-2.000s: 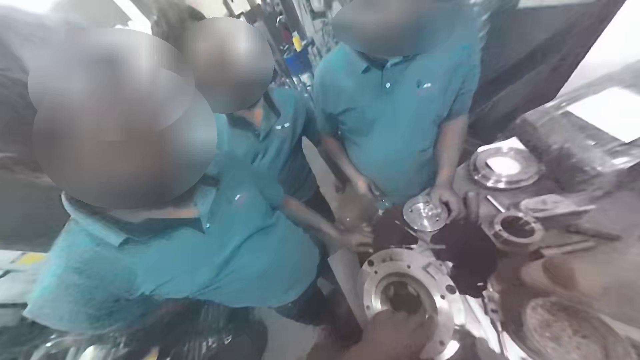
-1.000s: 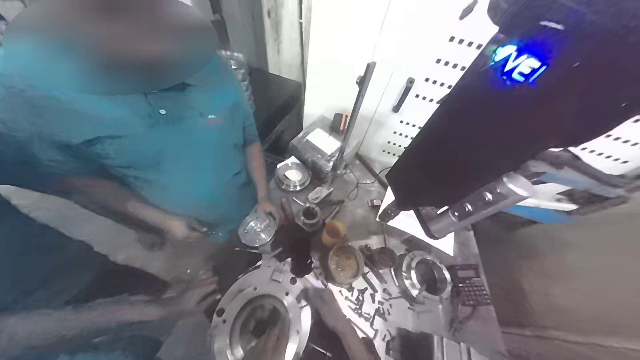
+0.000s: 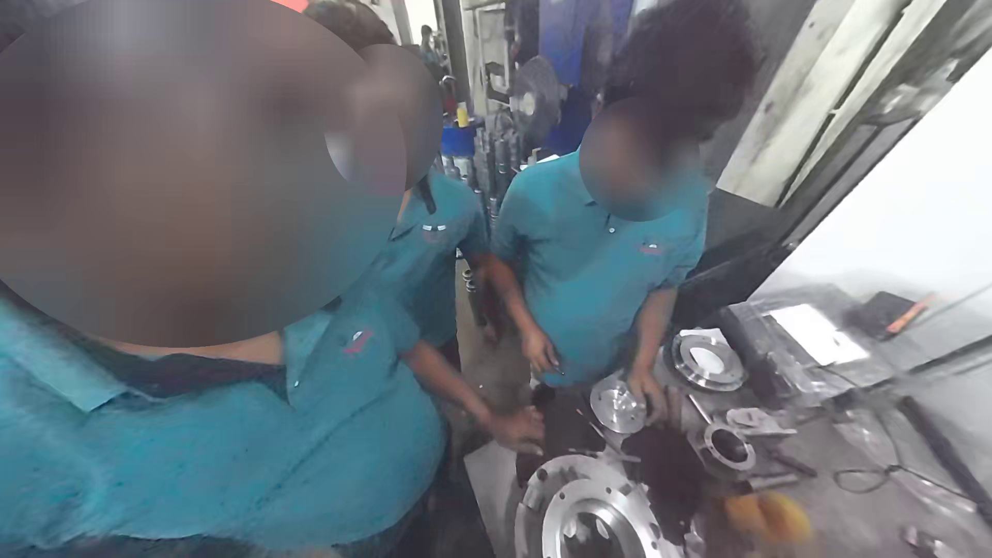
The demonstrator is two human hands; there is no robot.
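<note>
Neither my left hand nor my right hand shows in this view. At the bottom edge lies a large machined metal flange ring (image 3: 558, 496) with bolt holes and a wide bore, cut off by the frame. Beyond it, a smaller metal disc (image 3: 618, 406) with holes is touched by a co-worker's hand (image 3: 649, 394). That person's other hand (image 3: 541, 353) hangs in front of the shirt, fingers curled, perhaps around a small thing. Another co-worker's hand (image 3: 518, 428) reaches near the large ring from the left.
Farther right on the bench are a round metal flange (image 3: 709, 376), a small metal ring (image 3: 728, 447), a blurred yellow-orange object (image 3: 767, 518), a cable (image 3: 864, 482) and a case with white paper (image 3: 819, 333). Co-workers in teal shirts stand close at left and across the bench.
The view has swung right and back left. Hands seen at the large ring's bore and beside it one second ago are out of view. The co-worker's hand stays at the smaller disc.
</note>
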